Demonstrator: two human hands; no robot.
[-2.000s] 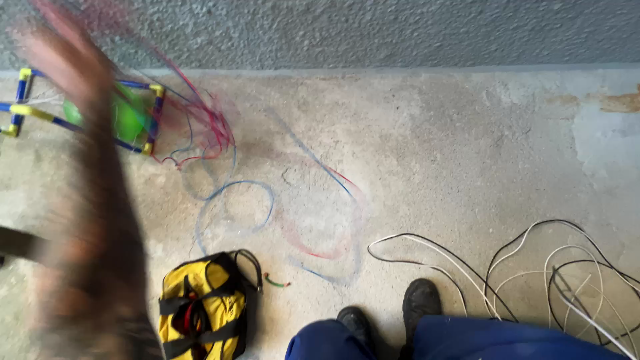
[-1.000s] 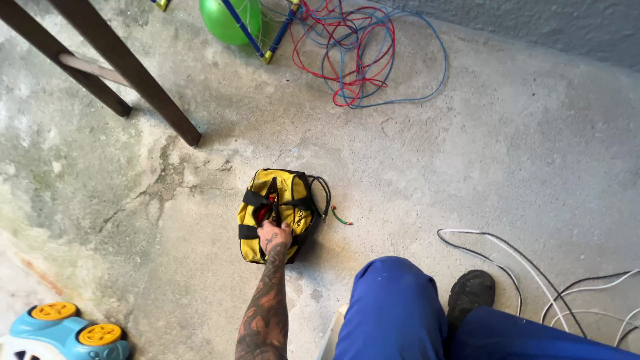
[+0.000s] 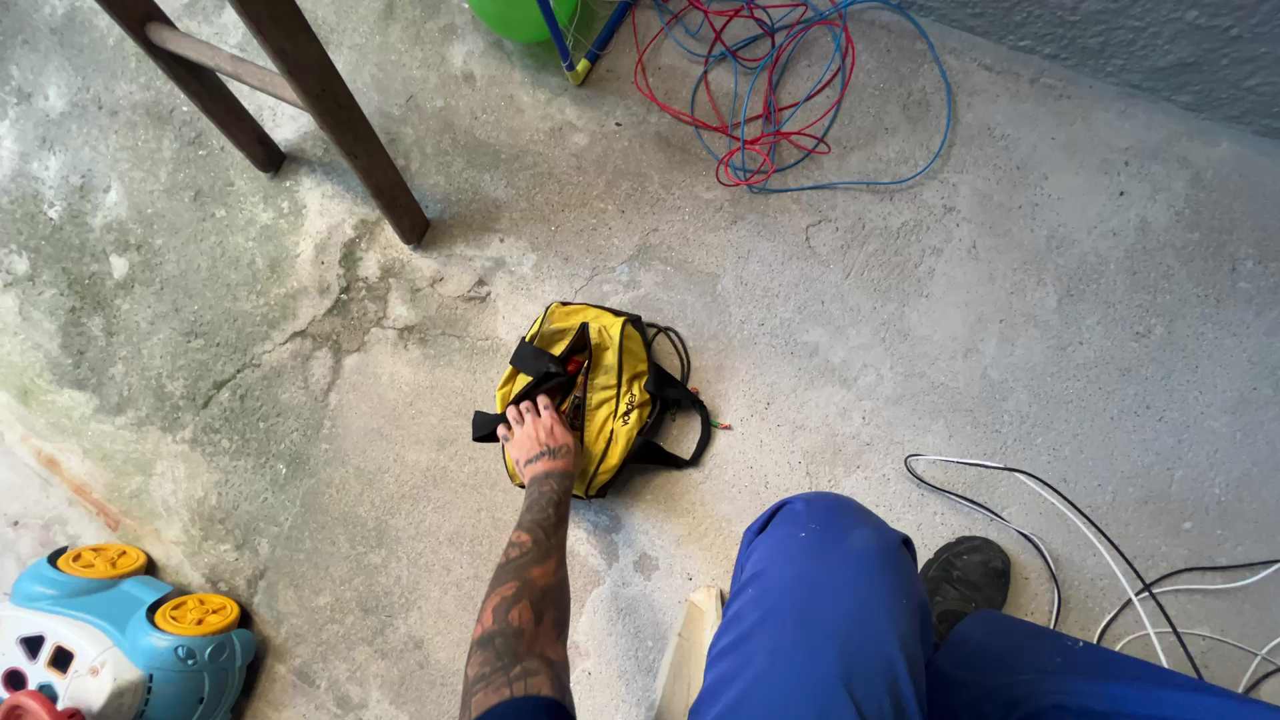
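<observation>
A yellow and black fabric tool bag (image 3: 605, 400) lies on the concrete floor, its top slit partly open, with red and dark items visible inside. My left hand (image 3: 540, 437), its fingers curled, holds the left edge of the bag's opening beside a black strap (image 3: 487, 427); the thumb is hidden. Another black strap (image 3: 537, 358) lies above the fingers, and a black handle loop (image 3: 700, 440) sticks out on the right. Dark cord (image 3: 678, 345) shows behind the bag, with a small green and red piece (image 3: 722, 426) at its right. My right hand is out of view.
Dark wooden legs (image 3: 345, 130) stand at upper left. Red and blue wires (image 3: 765, 130) lie coiled near the wall, beside a green balloon (image 3: 525, 12) and a blue-yellow tube frame (image 3: 580, 68). A toy car (image 3: 130, 640), a wood piece (image 3: 690, 640) and black and white cables (image 3: 1090, 530) lie lower down.
My left arm was raised at the left, away from the bag, two seconds ago; now my left hand is on the bag. The view has turned. The knee has come up into view beside the bag.
</observation>
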